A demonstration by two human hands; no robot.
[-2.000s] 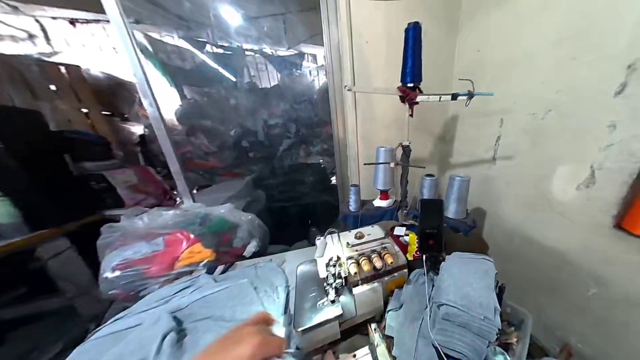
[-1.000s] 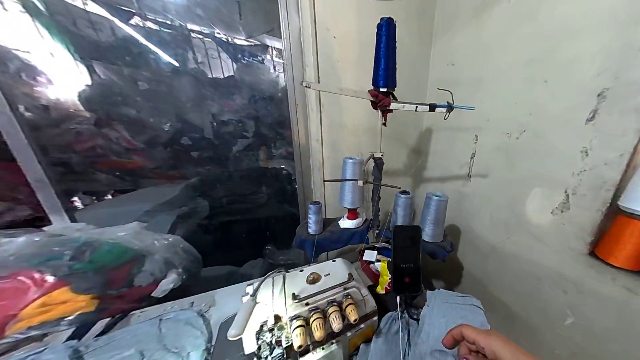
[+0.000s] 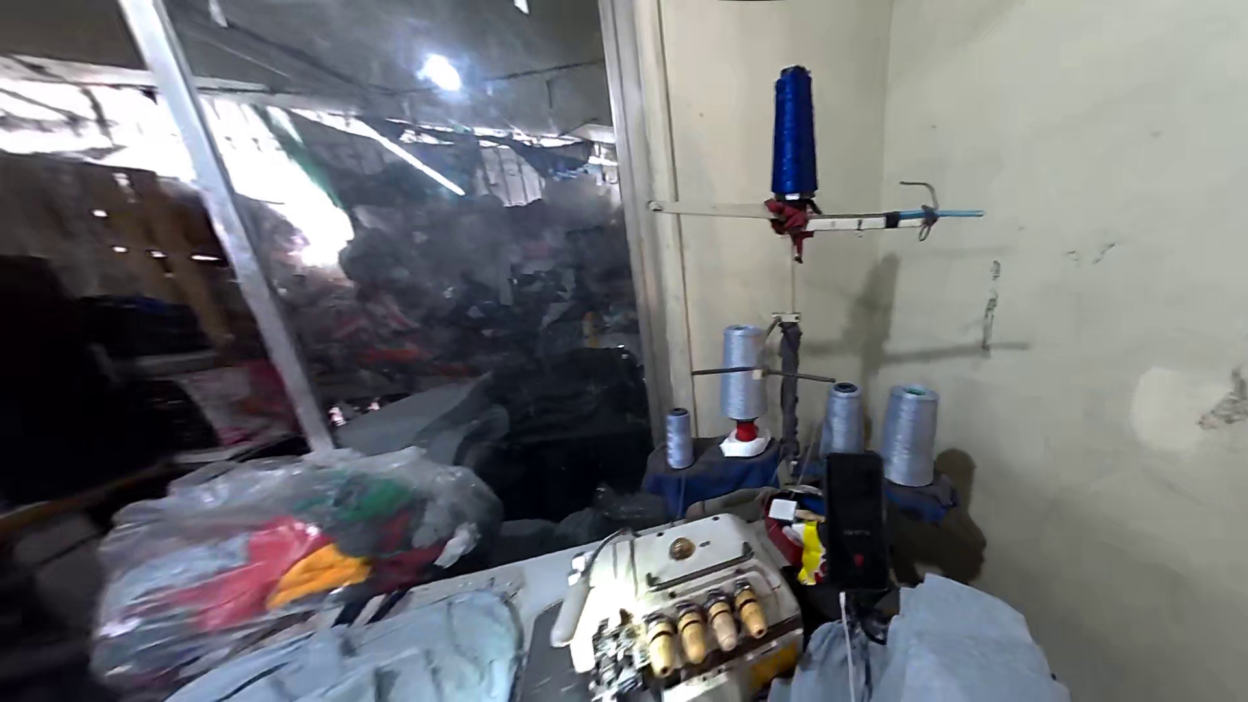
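Note:
Neither of my hands shows in the head view at this moment. An overlock sewing machine point(image 3: 697, 595) with several tension knobs stands at the lower middle, its lamp lit at the left side. Grey-blue fabric point(image 3: 390, 653) lies on the table left of the machine. More grey-blue fabric point(image 3: 960, 648) is heaped to its right. A black phone point(image 3: 856, 522) with a white cable stands upright behind that heap.
A clear plastic bag point(image 3: 292, 556) of coloured cloth lies at the left. Behind the machine, a thread stand point(image 3: 790, 390) carries a blue thread cone point(image 3: 795, 134), with several grey-blue cones around it. A metal-framed glass panel point(image 3: 234, 234) borders the wall point(image 3: 1072, 292).
A hand seen over the left fabric two seconds ago, and one at the right fabric one second ago, are both out of view now. The view has swung back left.

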